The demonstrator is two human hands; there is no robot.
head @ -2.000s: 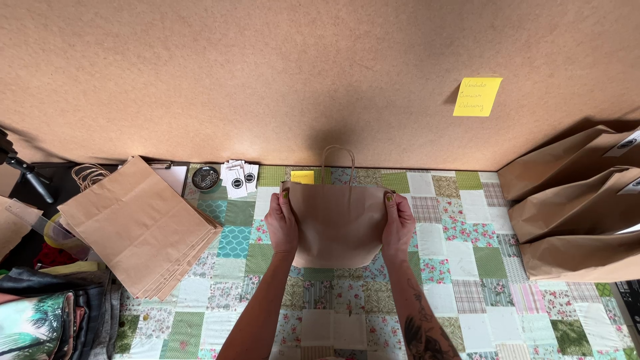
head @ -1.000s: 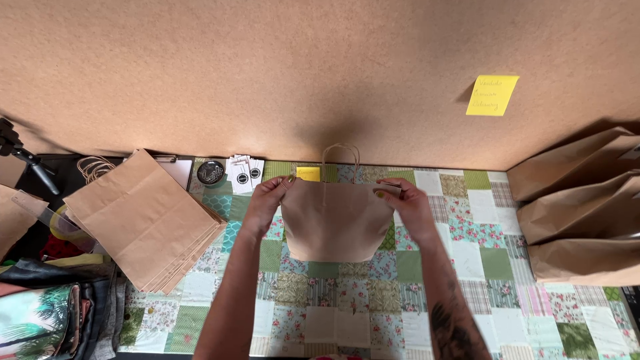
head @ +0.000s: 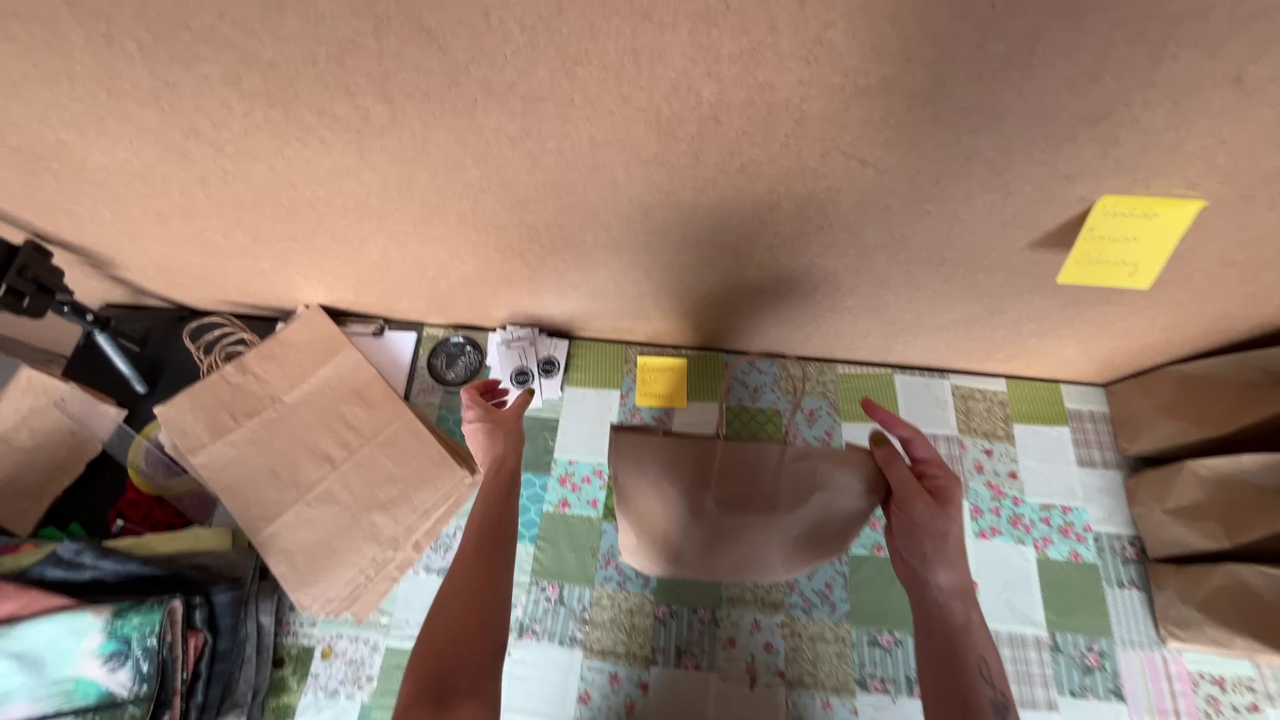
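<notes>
A brown paper bag (head: 745, 505) with twisted paper handles stands on the patchwork tablecloth (head: 700, 690) in front of me. My right hand (head: 915, 480) is at the bag's right upper edge, thumb against or very near it and fingers apart; whether it grips the paper I cannot tell. Away from the bag, my left hand (head: 495, 425) hangs at the near edge of a pile of white printed tags (head: 520, 365), thumb and fingers apart. Whether its fingertips touch a tag is not clear. Left of the tags lies a round dark dish or tin (head: 456, 360).
Flat paper bags (head: 320, 460) are stacked at the left, beside a clipboard (head: 388, 350) and folded fabrics (head: 90, 650). Several paper bags (head: 1215, 500) stand at the right. Yellow notes are on the tablecloth (head: 661, 382) and the back board (head: 1130, 242). A metal arm (head: 105, 345) juts in at far left.
My left hand has let go of the bag's left edge and moved left to the white tags. My right hand has stayed by the bag's right side.
</notes>
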